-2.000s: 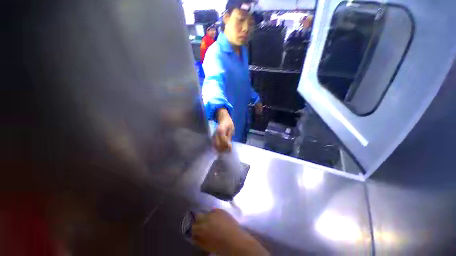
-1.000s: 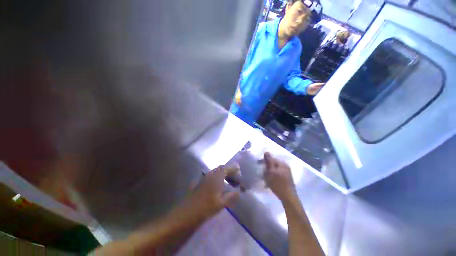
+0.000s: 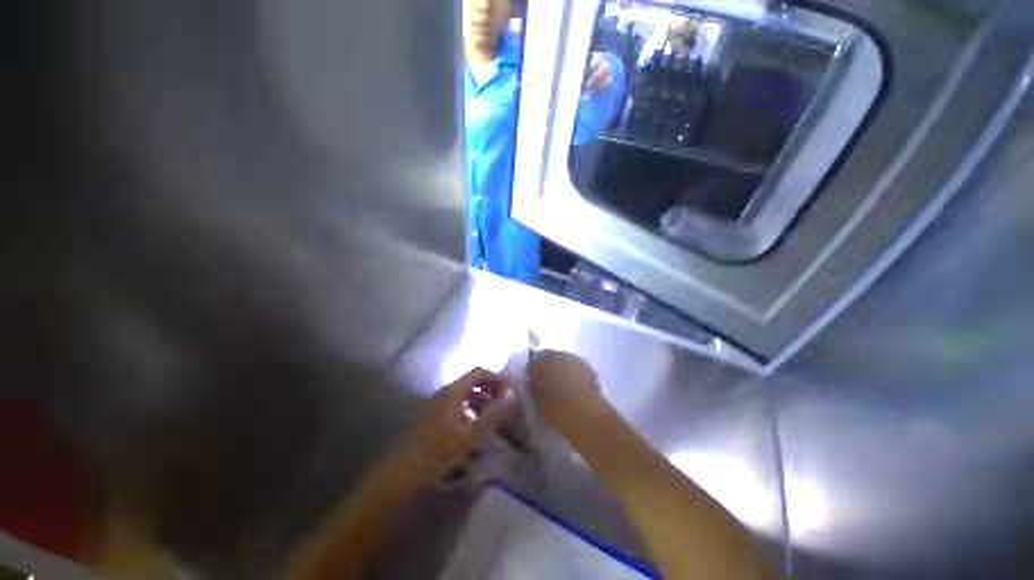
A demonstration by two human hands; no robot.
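My left hand is curled around a small round glinting thing, which looks like the screw dish; blur and my fingers hide most of it. My right hand is just right of it, with its fingers closed on the top of a clear plastic bag. The bag stands between my hands, close to the dish. Its lower part is blurred and its contents are unclear. A clipboard with a pale sheet and blue edge lies on the metal floor below my hands.
Steel walls of the pass box rise at the left. A pale door with a rounded window stands partly across the far opening. A person in blue is beyond it, with dark racks seen through the window.
The other person's hand was on the bag and has let go. Both my hands came to the bag; my left is now around the round thing. The far door covers more of the opening.
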